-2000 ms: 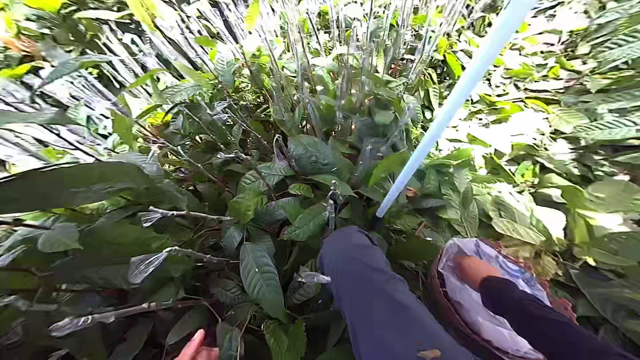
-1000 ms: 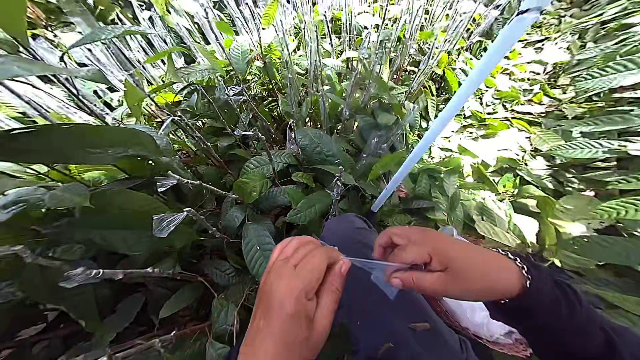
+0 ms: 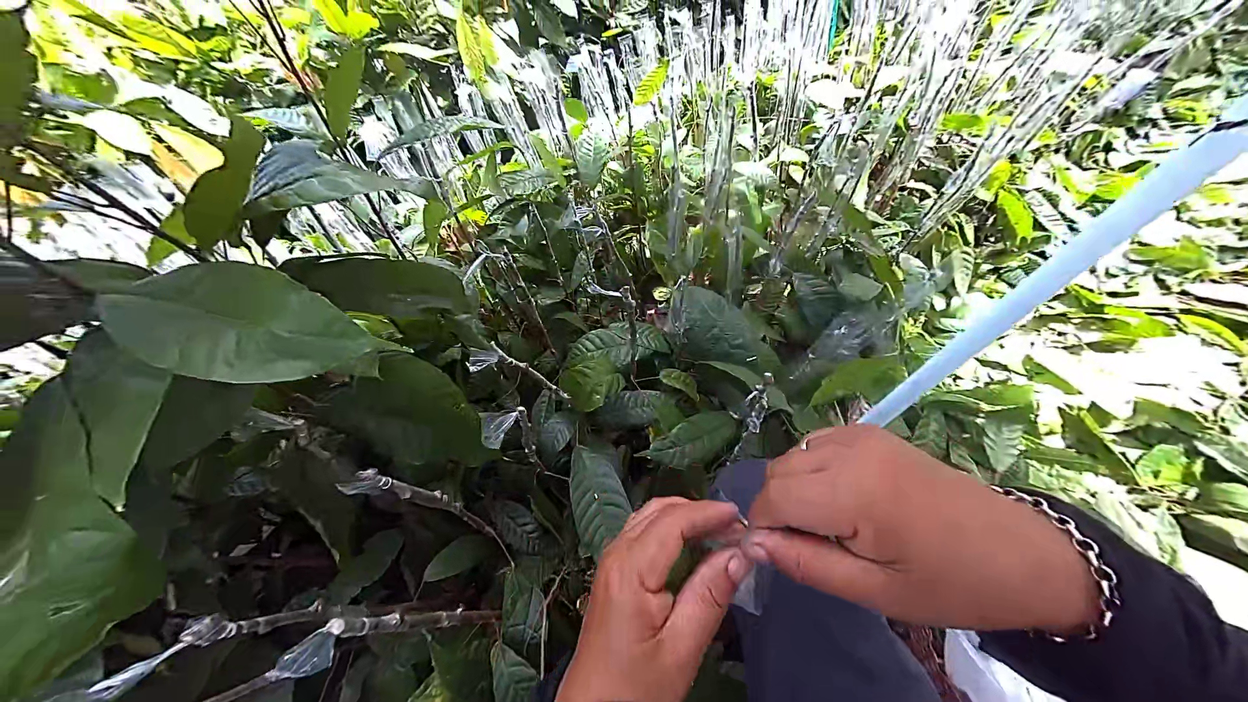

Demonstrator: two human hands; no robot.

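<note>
My left hand (image 3: 658, 595) and my right hand (image 3: 902, 536) meet fingertip to fingertip above my dark trouser leg (image 3: 819, 634). Both pinch a small piece of clear plastic film (image 3: 749, 591) between thumbs and forefingers; part of it hangs below the fingertips. What else may lie between the fingers is hidden. A chain bracelet (image 3: 1087, 556) and a dark sleeve are on the right arm. Left of the hands, cut plant stems (image 3: 429, 497) carry clear plastic wrapping at their tips, and one wrapped stem (image 3: 753, 409) stands just above the hands.
A pale blue pole (image 3: 1053, 273) slants up to the right from behind my right hand. Many upright stems in clear plastic (image 3: 721, 127) stand behind. Large green leaves (image 3: 234, 322) crowd the left. White plastic (image 3: 994, 673) shows at the lower right, below the sleeve.
My right hand was in the lined basket two seconds ago and has come over to my left hand. The plastic piece, stretched between the hands a second ago, is now pinched with the fingertips close together.
</note>
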